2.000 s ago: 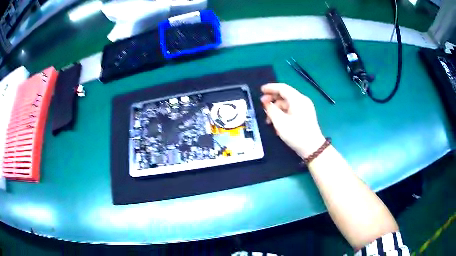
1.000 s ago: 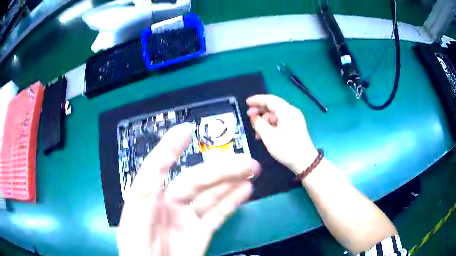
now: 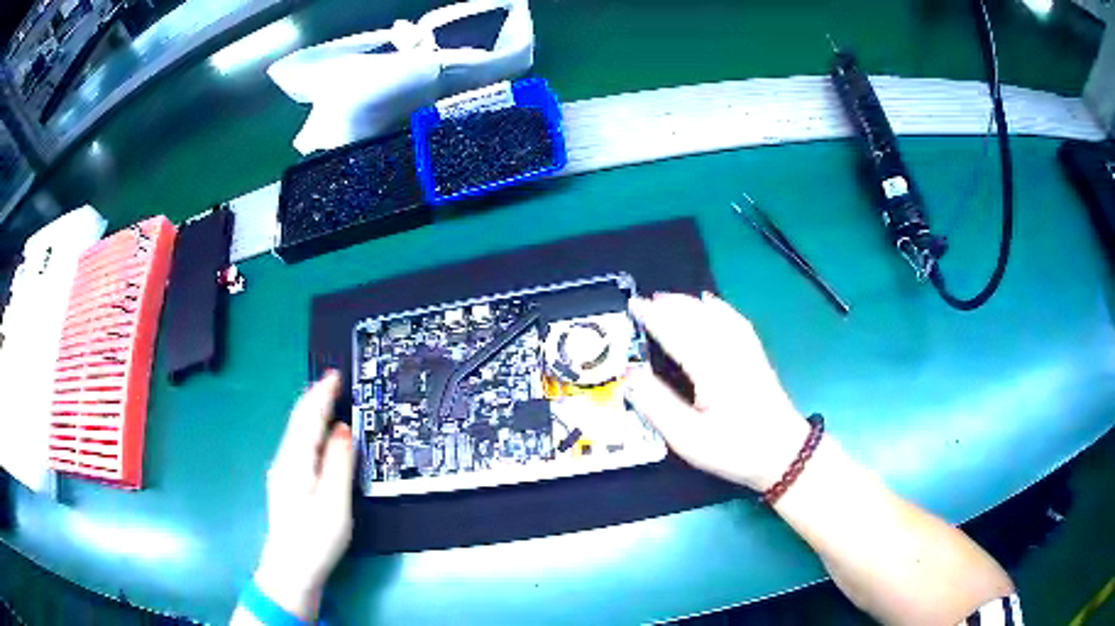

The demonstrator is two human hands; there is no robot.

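The open tablet housing (image 3: 514, 481) lies on a black mat (image 3: 514, 523), with its motherboard (image 3: 404, 422) showing. A dark bent heat pipe (image 3: 495, 349) lies across the board. The round silver-white fan (image 3: 583, 352) is in the upper right part, with orange patches below it. My right hand (image 3: 709, 385) grips the housing's right edge, its thumb over the rim and its fingers by the upper right corner. My left hand (image 3: 312, 483) is blurred beside the left edge, empty, fingers apart; contact with the housing is unclear.
Tweezers (image 3: 795, 257) and an electric screwdriver (image 3: 886, 165) lie at the right. A blue screw bin (image 3: 490, 190) and black tray (image 3: 355, 196) stand behind the mat. A red slotted tray (image 3: 110, 355), a black battery pack (image 3: 199, 294) and white sheets (image 3: 39, 330) are at the left.
My left hand came in over the board and is now at the housing's left side. The heat pipe now shows on the board. My right hand moved onto the right edge. The view shifted.
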